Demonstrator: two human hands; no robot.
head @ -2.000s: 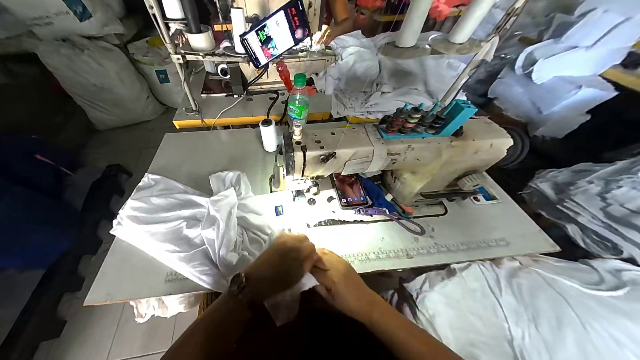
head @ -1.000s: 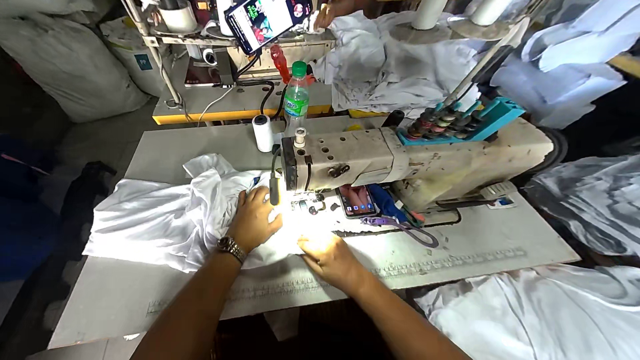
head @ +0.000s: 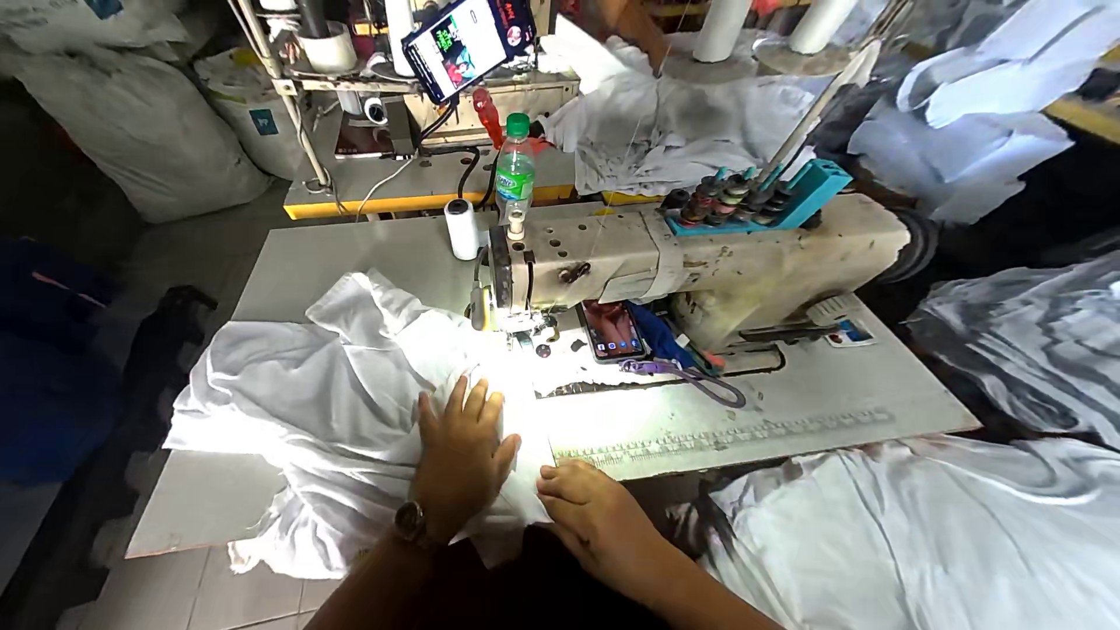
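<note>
A crumpled white fabric garment (head: 324, 394) lies over the left part of the sewing table and hangs past its front edge. My left hand (head: 459, 455), with a wristwatch, rests flat on the cloth, fingers spread, in front of the needle area. To its right, my right hand (head: 595, 516) has bent fingers at the cloth's right edge by the table front; its thumb side is partly hidden, and I cannot tell how firmly it grips. The industrial sewing machine (head: 612, 254) stands behind both hands, its lit needle area (head: 525, 332) close to the cloth.
On the table are a smartphone (head: 612, 331), a purple strap (head: 691, 376), a thread cone (head: 461, 229) and a plastic bottle (head: 514, 171). White cloth (head: 927, 525) is piled at the right. Another person's arm (head: 626, 31) shows beyond the machine. A mounted phone (head: 468, 48) hangs above.
Both hands have moved nearer the table's front edge, away from the needle area. Two seconds ago they were together at the cloth; now they are apart, the left one flat on it.
</note>
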